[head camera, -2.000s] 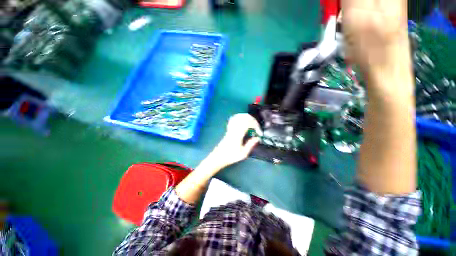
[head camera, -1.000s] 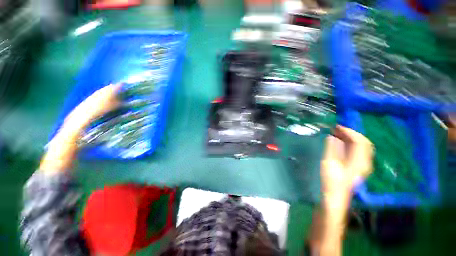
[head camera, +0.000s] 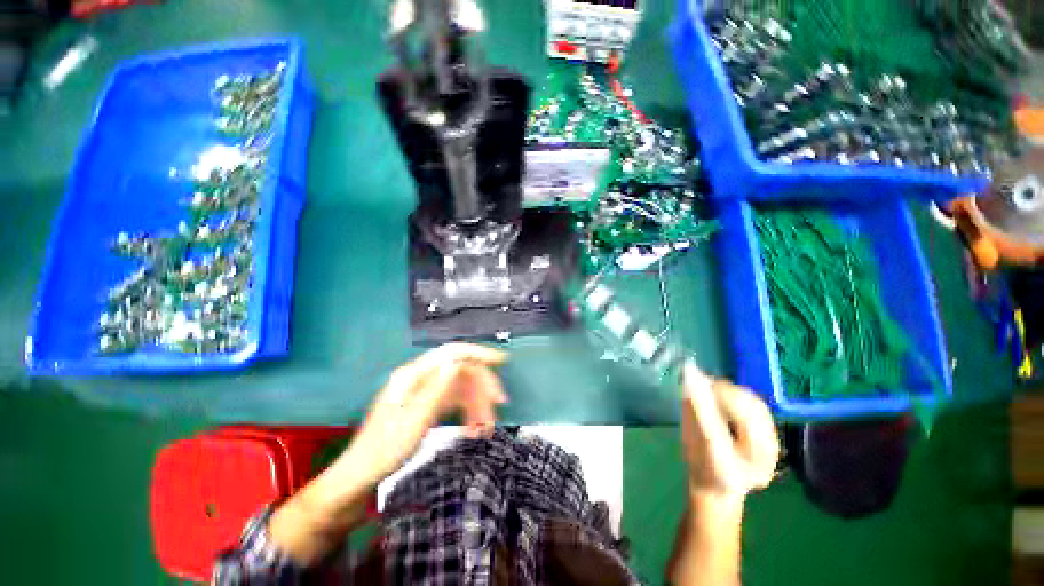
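My right hand (head camera: 729, 435) holds one end of a green circuit board (head camera: 624, 324) with silvery parts. The board slants up and left toward the fixture base, somewhat blurred. My left hand (head camera: 441, 395) is in front of the black test fixture (head camera: 458, 160), fingers bent, with nothing seen in it. The dark fixture base (head camera: 429, 307) has a clear pressure head (head camera: 475, 263) over it. The lever's steel linkage shows at the top; its grip is not in view. Whether a board lies under the head I cannot tell.
A blue tray (head camera: 295, 218) with boards in rows is on the left. Right of the fixture lie loose boards (head camera: 647, 206) and a pale box (head camera: 590, 29). Two blue bins stand at the right: upper (head camera: 733, 149) and lower (head camera: 933, 332). A red stool (head camera: 218, 498) is below the bench.
My left hand has left the blue tray and come in front of the fixture. My right hand, empty a second ago, now holds a board. The view has shifted, so the fixture appears further left.
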